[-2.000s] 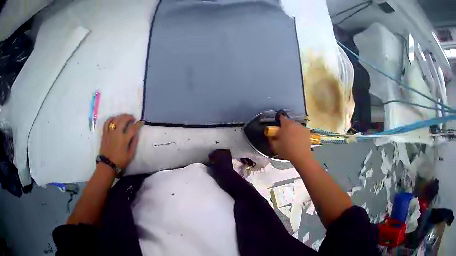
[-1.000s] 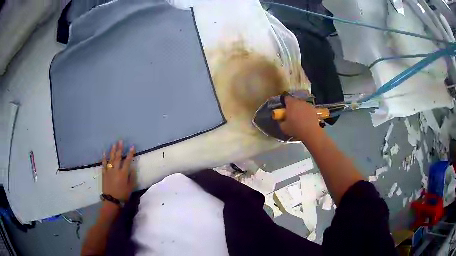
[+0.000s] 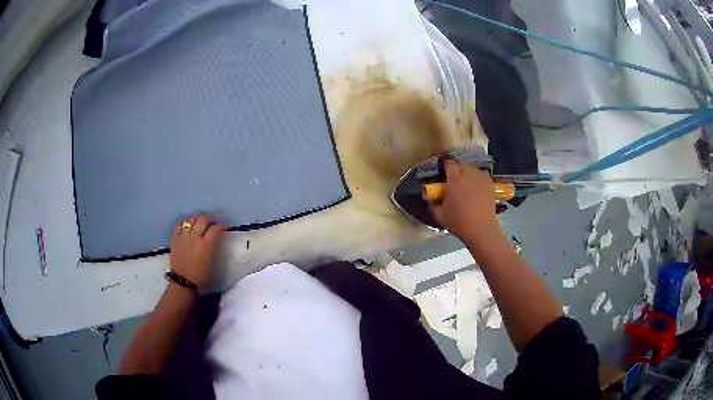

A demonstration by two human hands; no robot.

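A blue-grey garment panel (image 3: 207, 133) with thin dark edges lies on the off-white pressing table cover (image 3: 297, 248). My left hand (image 3: 195, 246) rests at the panel's near edge, left of its middle, with the fingers curled over the dark edge; whether it grips the cloth is hard to tell. My right hand (image 3: 463, 197) is closed on the orange-yellow handle of the steam iron (image 3: 413, 195). The iron stands on the cover right of the panel, apart from it, at the near side of the round brown scorch stain (image 3: 397, 134).
Light blue hoses (image 3: 645, 144) run right from the iron. Dark cloth (image 3: 508, 101) hangs beyond the table's right side. A thin pink-and-blue item (image 3: 41, 250) lies at left. White scraps (image 3: 461, 301) litter the grey floor. Red (image 3: 653, 336) and blue items stand at lower right.
The iron has left the panel's near edge and is now beside the scorch stain. The view has shifted right. My left hand's fingers, spread a second ago, are now curled at the near edge.
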